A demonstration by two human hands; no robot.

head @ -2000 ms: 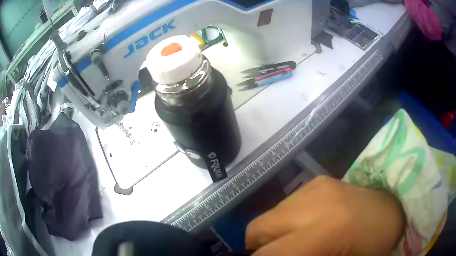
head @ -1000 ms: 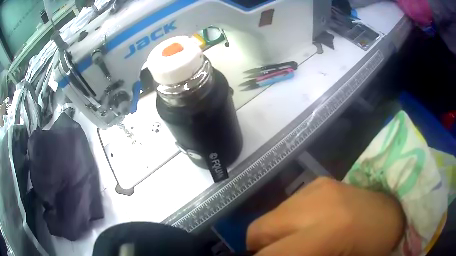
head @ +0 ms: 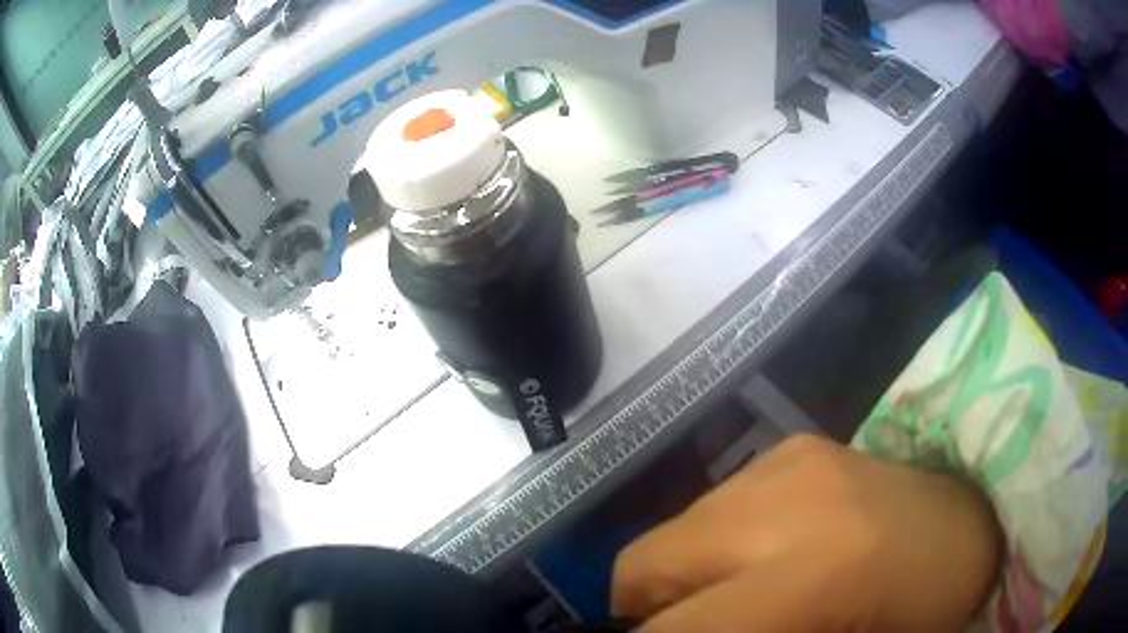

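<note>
A black vacuum flask stands upright on the white sewing table, its white stopper with an orange button on and its steel neck showing. My right hand, in a patterned sleeve cover, is at the bottom right, in front of the table edge. Its fingers are curled, partly hidden and cut off by the frame's edge. A dark rounded thing, perhaps the flask cup, is very near at the bottom edge; whether my right hand holds it cannot be told. My left hand is not in view.
The JACK sewing machine stands behind the flask. Thread snips lie right of it. A dark limp cloth and grey garment pieces lie left. A ruled strip edges the table. Pink and grey cloth shows top right.
</note>
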